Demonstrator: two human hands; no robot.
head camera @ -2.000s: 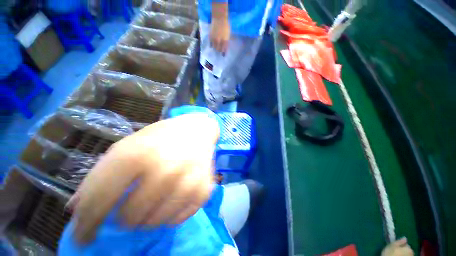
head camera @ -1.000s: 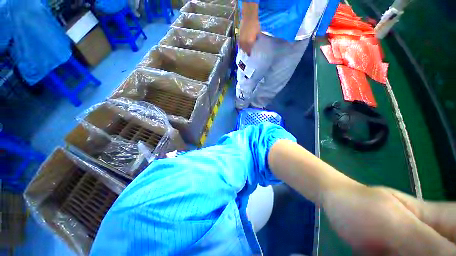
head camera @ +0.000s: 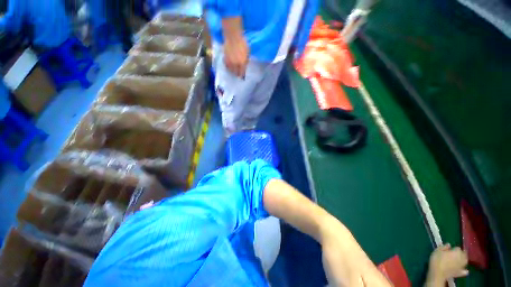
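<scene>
My left arm in a blue sleeve crosses the lower middle. The back of my left hand [head camera: 354, 265] is cut off by the bottom edge, with its fingers out of view. A red pouch [head camera: 396, 271] lies on the green bench just right of it, partly cut off. My right hand [head camera: 448, 262] is small and blurred at the lower right, on the long pale edge strip [head camera: 401, 160]; whether it grips anything cannot be told. Another red pouch [head camera: 473, 234] lies beyond the strip, near my right hand.
A heap of red pouches [head camera: 328, 61] and a black looped band [head camera: 339, 132] lie farther up the bench [head camera: 350, 185]. A person in a blue smock [head camera: 258, 33] stands beside the bench. A blue stool [head camera: 252, 148] is below. Lined cartons [head camera: 131, 137] stand in a row at left.
My left hand has swung from raised near the camera to over the bench, then down to the bottom edge. My right hand shows again at lower right. The view has shifted.
</scene>
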